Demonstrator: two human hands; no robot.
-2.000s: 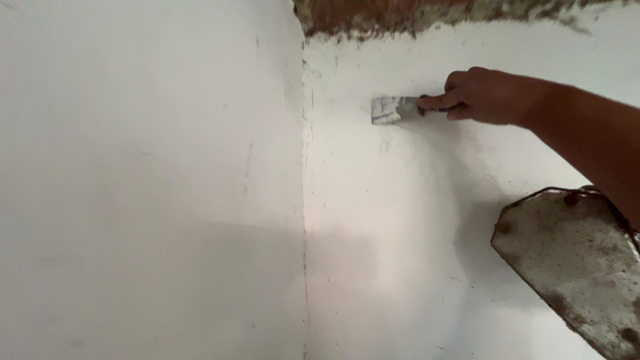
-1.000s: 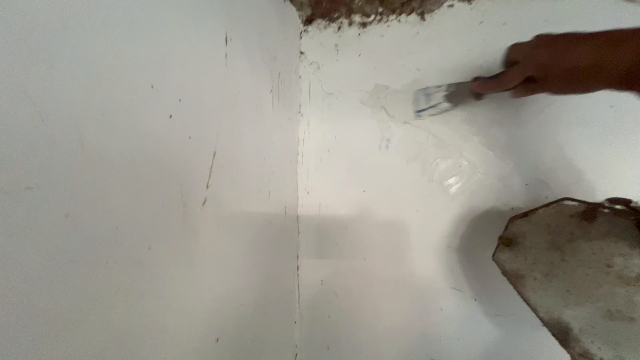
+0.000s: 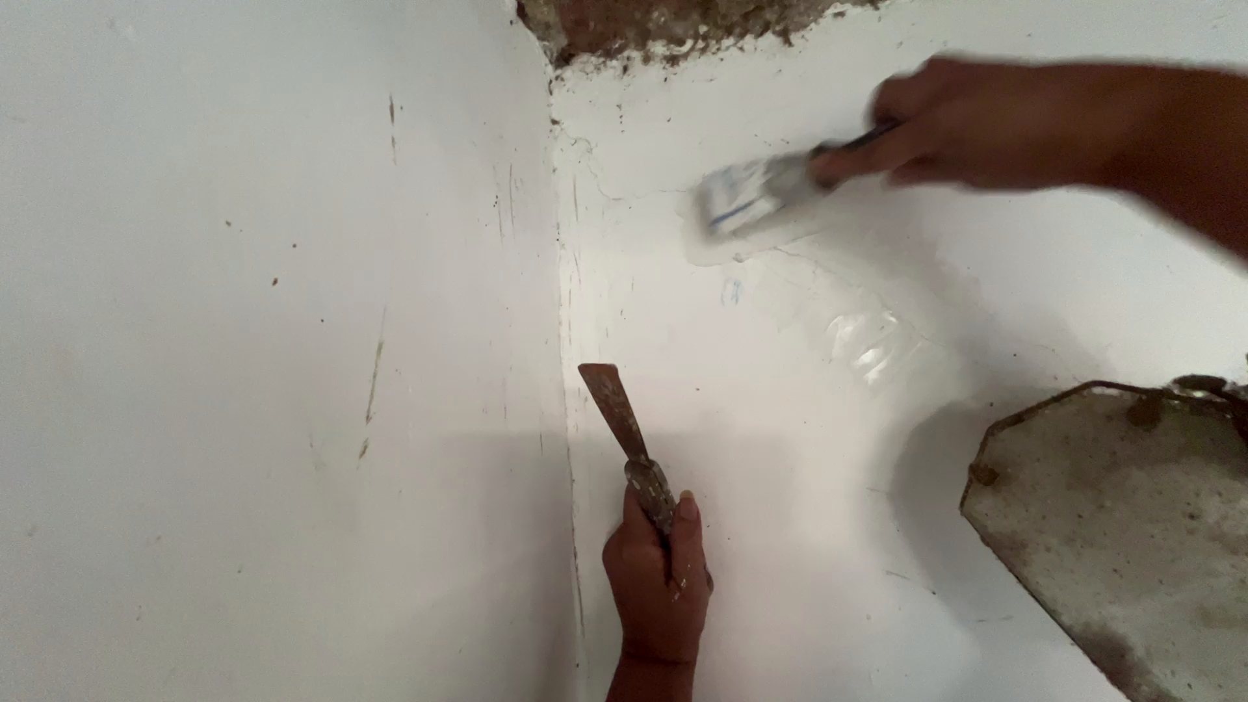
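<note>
My right hand (image 3: pixel 946 127) is closed on the handle of a wide putty knife (image 3: pixel 756 195), whose blade bears white paste and lies against the white wall (image 3: pixel 702 487). Around and below the blade is a patch of wet, shiny filler (image 3: pixel 873 341). Lower down, near the wall corner, my left hand (image 3: pixel 658 590) grips a narrow, rusty scraper (image 3: pixel 614 405) by its paint-spotted handle, blade pointing up and slightly left. The right hand is a little blurred.
A vertical inside corner (image 3: pixel 567 390) divides the walls; the left wall (image 3: pixel 244 390) has scratches and small marks. Rough brown exposed masonry (image 3: pixel 663 24) lies at the top. A dirty grey angular plate (image 3: pixel 1131 507) with a dark rim juts in at the lower right.
My left hand has come into view with the scraper. The right hand's putty knife has moved left since one second ago. A wet filler patch shows that was not there two seconds ago.
</note>
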